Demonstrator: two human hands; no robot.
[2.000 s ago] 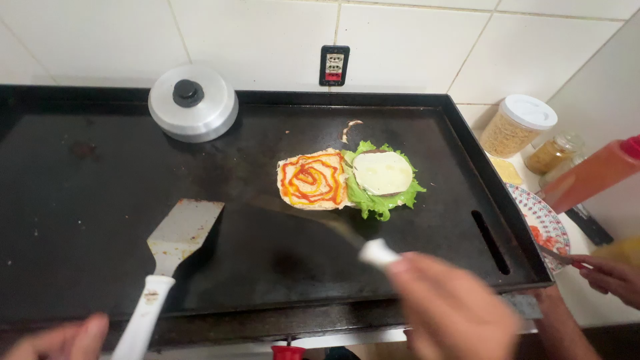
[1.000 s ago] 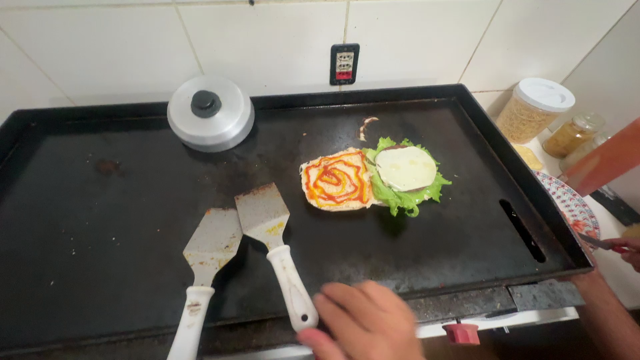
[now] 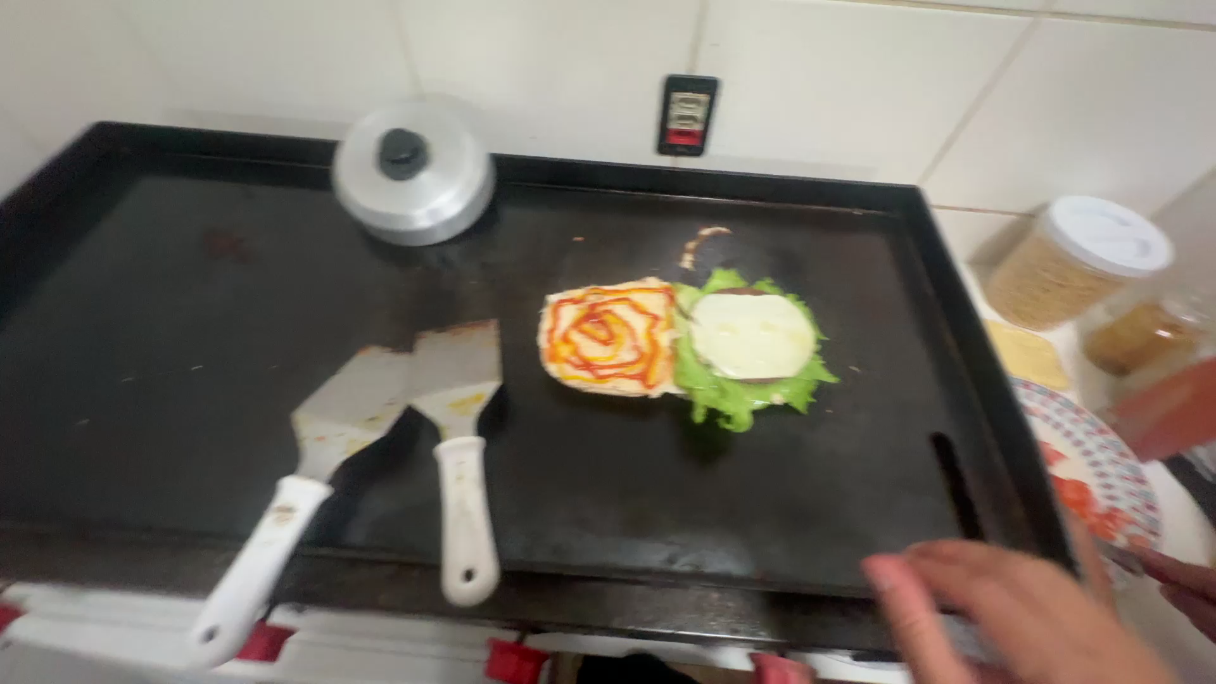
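Note:
My right hand (image 3: pixel 1007 608) is over the griddle's front right corner, thumb and fingers apart, holding nothing. My left hand is out of view. Two white-handled metal spatulas, a left one (image 3: pixel 351 408) and a right one (image 3: pixel 461 380), rest on the black griddle (image 3: pixel 608 494), blades touching, handles over the front rim. Right of them lies an open bread bun half (image 3: pixel 608 339) with red and yellow sauce swirls. Against it sits green lettuce (image 3: pixel 727 404) under a patty mostly hidden by a pale cheese slice (image 3: pixel 752 335).
An aluminum lid (image 3: pixel 427 195) with a black knob stands at the griddle's back. Beyond the right rim are a white-lidded container (image 3: pixel 1069 271), a glass jar (image 3: pixel 1145 332), a reddish bottle (image 3: pixel 1168 408) and a patterned plate (image 3: pixel 1135 475) with chopped red food. Another person's hand (image 3: pixel 1183 584) is beside it.
My right hand has let go of the right spatula, now lying beside the other, and moved right to the griddle's corner. My left hand, seen at lower left two seconds ago, has left the view.

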